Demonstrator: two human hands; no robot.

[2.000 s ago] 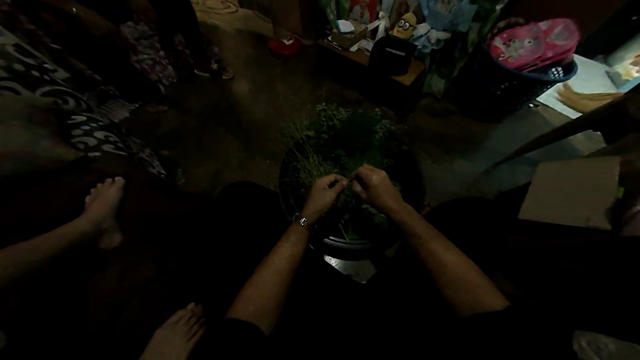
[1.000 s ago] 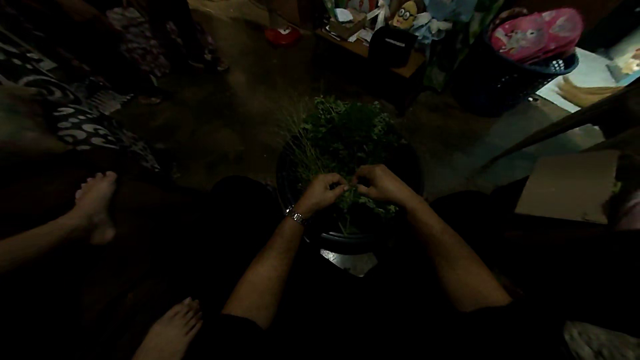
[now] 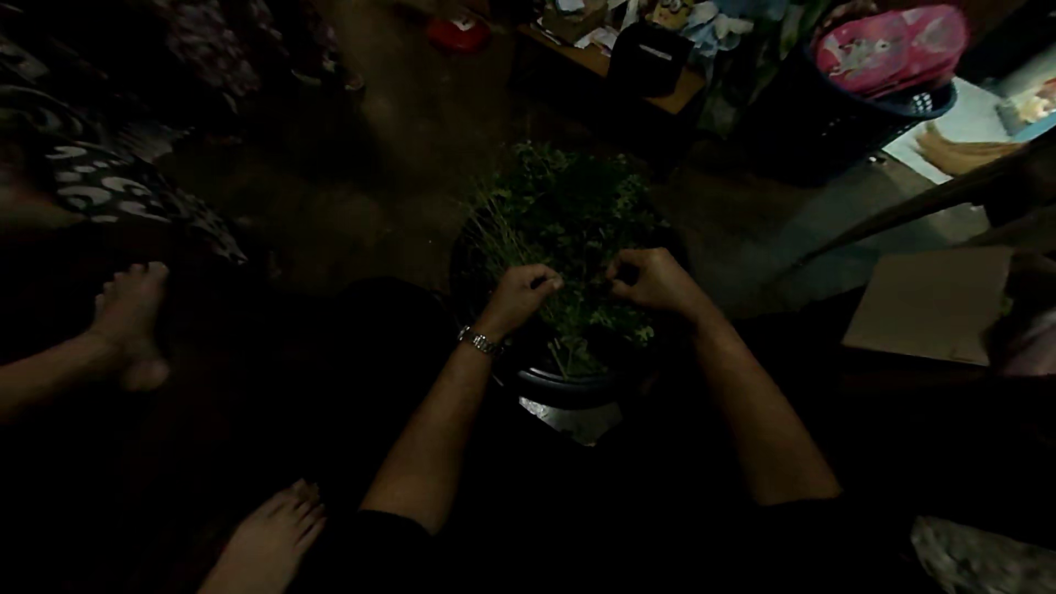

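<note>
A round dark tub (image 3: 569, 388) stands in front of me, heaped with leafy green herb stems (image 3: 577, 198). Over its near left part is my left hand (image 3: 521, 295), a metal-band watch on the wrist, thumb and fingertips pinched together. My right hand (image 3: 656, 282) is over the right part of the heap, its thumb and forefinger curled close together. A short gap lies between the two hands. The picture is dark, so whether a thin stem is between the fingers of either hand cannot be told.
Another person's bare feet (image 3: 132, 326) are at the left. A low wooden table (image 3: 681, 97) with a black bag (image 3: 650, 59) stands beyond the tub. At the right are a dark plastic basket (image 3: 866, 115) holding a pink bag (image 3: 895, 49), and a cardboard piece (image 3: 932, 305). A red object (image 3: 459, 35) lies on the floor.
My hands, close together over the tub before, are now farther apart, the right one having moved to the right.
</note>
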